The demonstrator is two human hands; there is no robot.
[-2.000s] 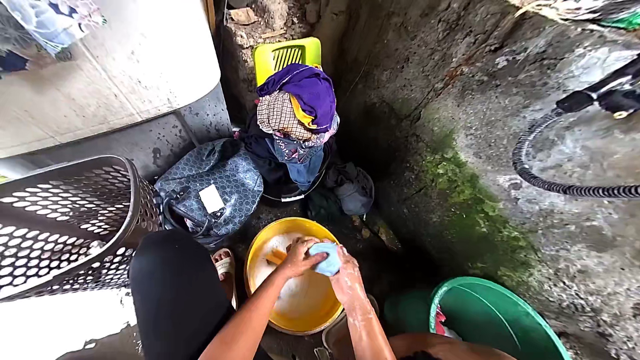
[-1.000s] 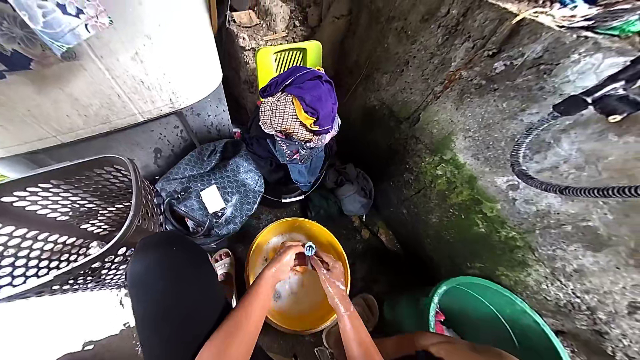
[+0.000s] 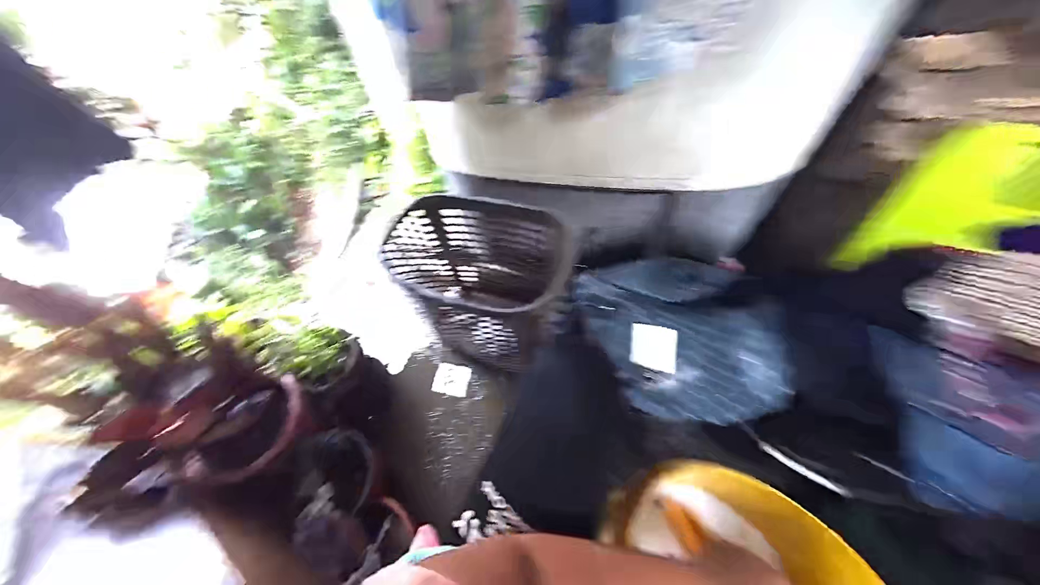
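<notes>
Skin of my arm or hand (image 3: 569,561) runs along the bottom edge, blurred and cut off. Which of my hands it belongs to, I cannot tell. At its left end a pink fingertip (image 3: 425,536) shows beside a small teal thing (image 3: 428,554); the grip is hidden. Just right of that, a yellow basin (image 3: 821,536) holds whitish, sudsy water and an orange object (image 3: 684,526). My dark-clothed leg (image 3: 561,447) is left of the basin. Beyond it lies a wet, dark blue patterned bag or cloth (image 3: 715,357) with a white label.
A perforated dark plastic basket (image 3: 487,305) stands past my leg, before a pale sink-like unit (image 3: 650,146) with cloths on top. Potted plants (image 3: 236,406) crowd the left. At right are a yellow-green plastic item (image 3: 934,195) and piled clothes (image 3: 975,390).
The view has swung strongly left. Both hands were over the yellow basin around a small blue thing; now only part of an arm or hand shows at the bottom edge.
</notes>
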